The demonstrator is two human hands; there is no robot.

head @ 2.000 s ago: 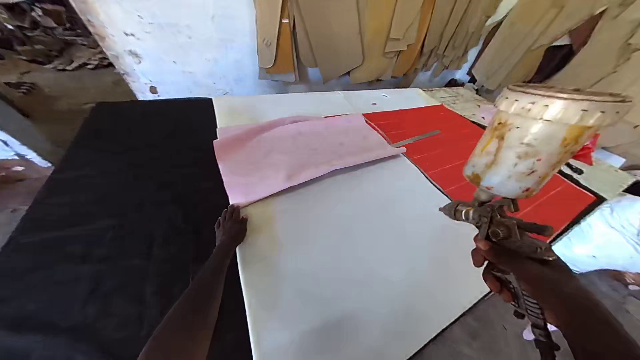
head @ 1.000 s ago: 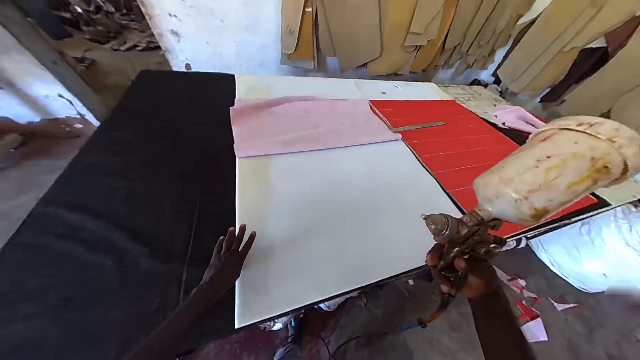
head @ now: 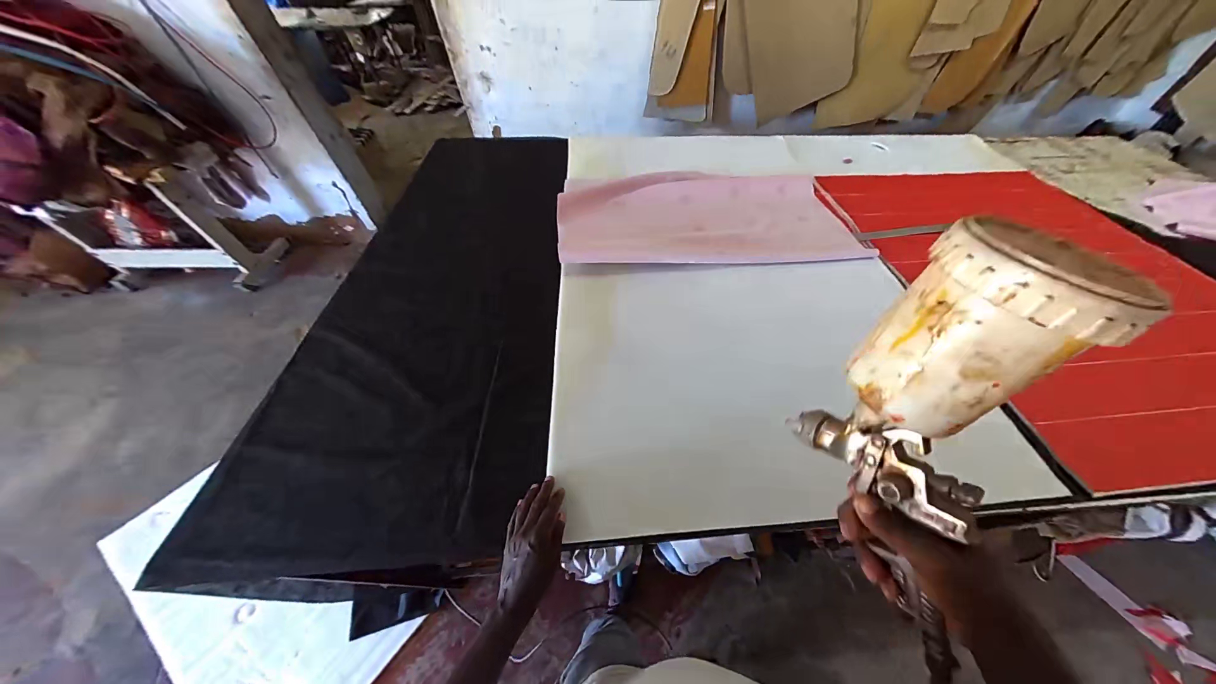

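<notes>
My right hand (head: 902,551) is closed around the handle of a spray gun (head: 893,465), whose stained plastic cup (head: 988,332) sits on top and whose nozzle points left over the sheet. The off-white sheet (head: 712,399) lies on the table, its far part covered by a folded pink sheet (head: 703,223). My left hand (head: 532,541) rests at the near left corner of the off-white sheet, fingers extended, holding nothing. Black material (head: 408,380) spreads to the left. Red material (head: 1121,380) with pale lines lies to the right, with a metal ruler (head: 902,231) at its far left.
Brown templates (head: 798,57) hang on the far wall. White sheeting (head: 247,627) lies low under the black material's near edge. A rack with piled material (head: 180,228) stands at far left. A hose runs down from the spray gun. Scraps (head: 1159,627) lie on the floor at lower right.
My left hand has moved nearer along the sheet's left side to its near corner. The spray gun stays in my right hand. The view has turned left.
</notes>
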